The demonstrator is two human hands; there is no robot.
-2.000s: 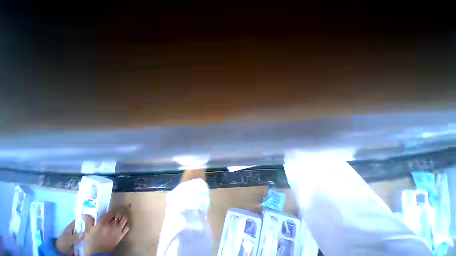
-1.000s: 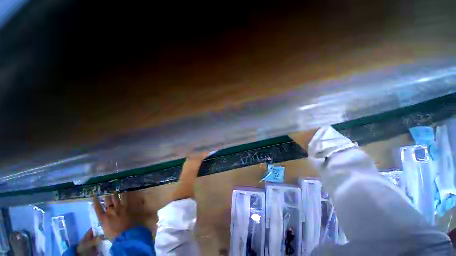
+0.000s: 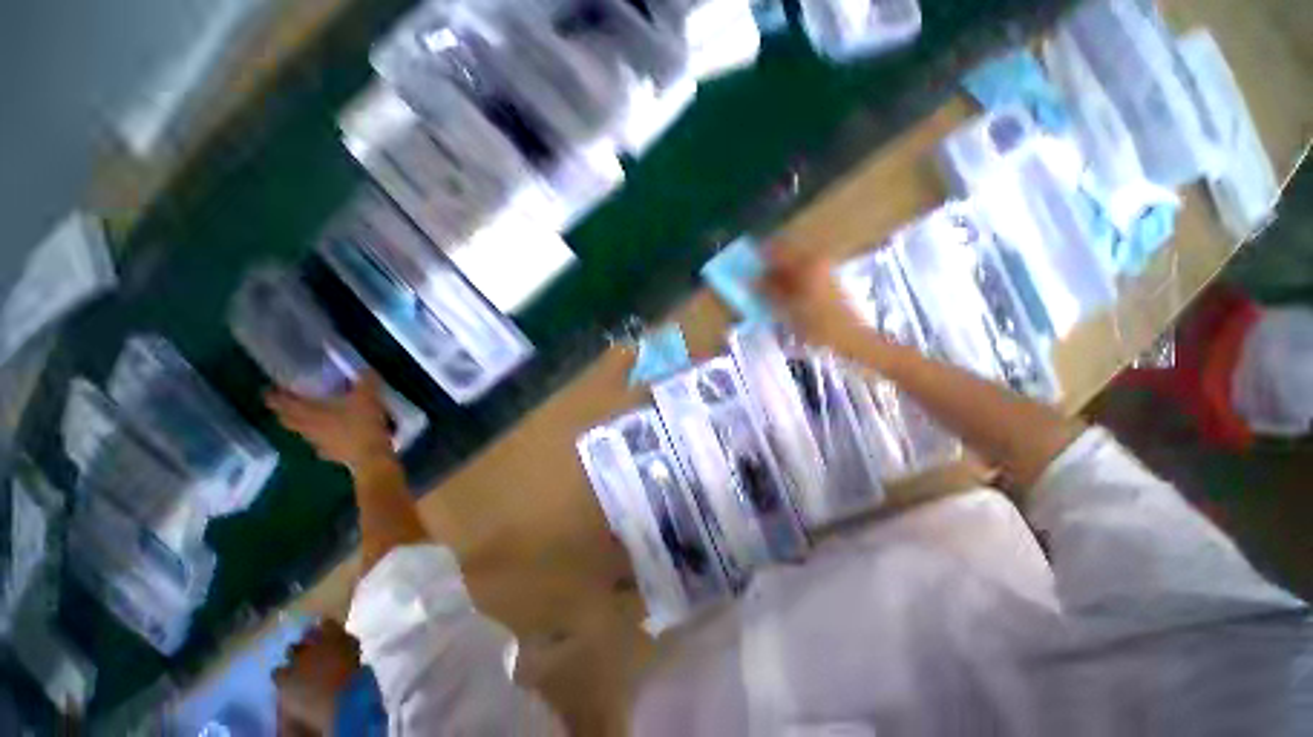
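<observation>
My left hand is over the green conveyor, at the near end of a blister tray; blur hides whether it grips the tray. My right hand is above the bench trays, its fingers closed on a light-blue insert. Another blue insert lies by the far end of the tray row. Clear blister trays with dark corded products lie side by side on the tan bench in front of me.
The green conveyor carries several trays and white boxes, and more trays at left. Blue inserts and trays lie at the bench's right. A neighbour's hand shows lower left. A red stool stands right.
The view has tilted and opened up, so the conveyor's load now shows beyond the former dark overhead shelf. My left hand is now at a belt tray; my right hand is now over the bench with a blue insert.
</observation>
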